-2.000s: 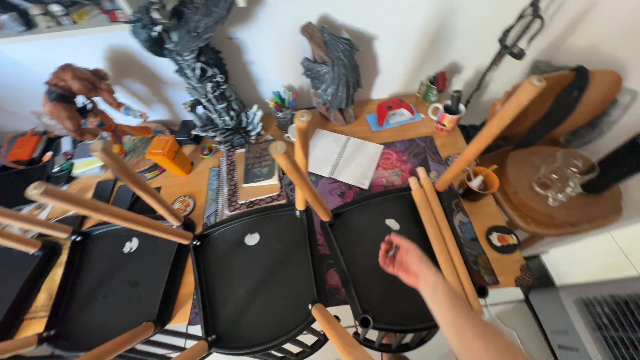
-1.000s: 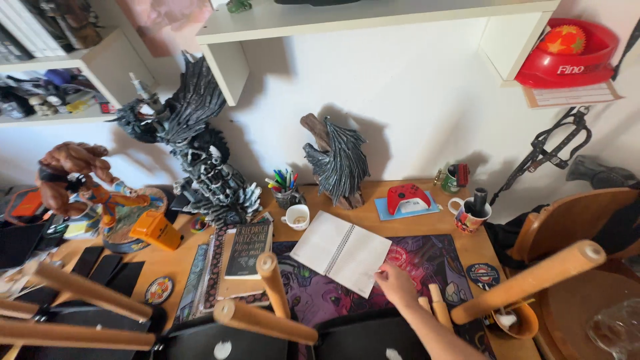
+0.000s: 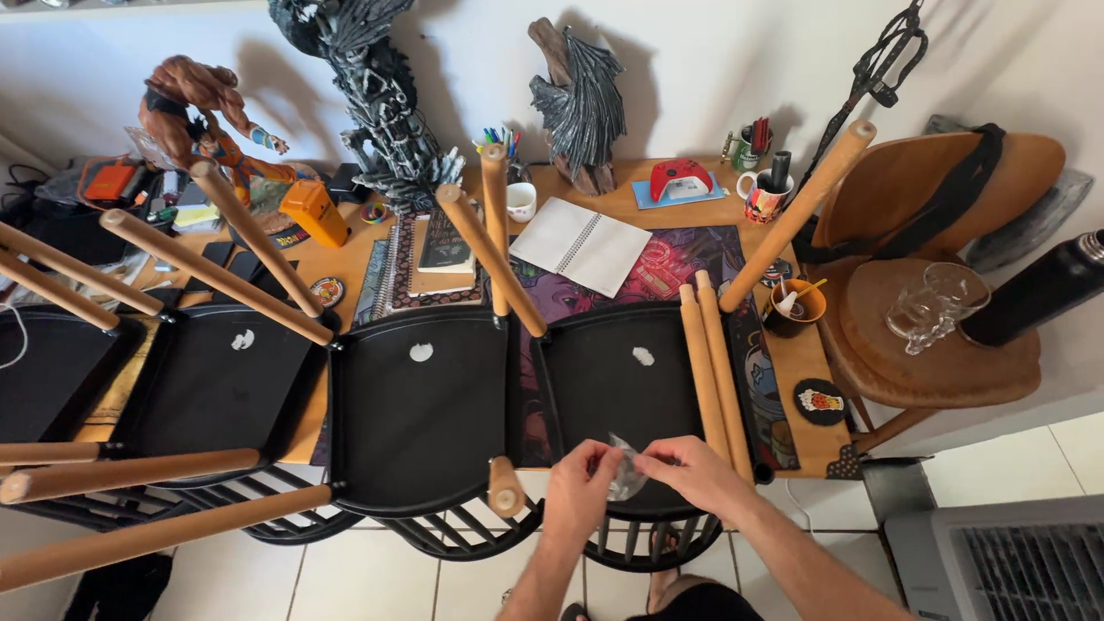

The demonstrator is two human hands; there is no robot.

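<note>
My left hand and my right hand pinch a small clear plastic bag between them, above the front of an upturned black chair seat. What the bag holds cannot be made out. Two loose wooden legs lie side by side along the right of that seat. One wooden leg stands fitted at its back right corner. To the left, another upturned black seat has wooden legs on it, among them a leg at its front right corner.
Further upturned chairs fill the left. Behind are an open spiral notebook, a red game controller, a mug and figurines. A wooden chair holding a black bottle stands right, near a grey appliance.
Both hands are now together on a clear plastic bag; one second ago a single hand was near the notebook's lower right corner. The view has tilted back down to the seats.
</note>
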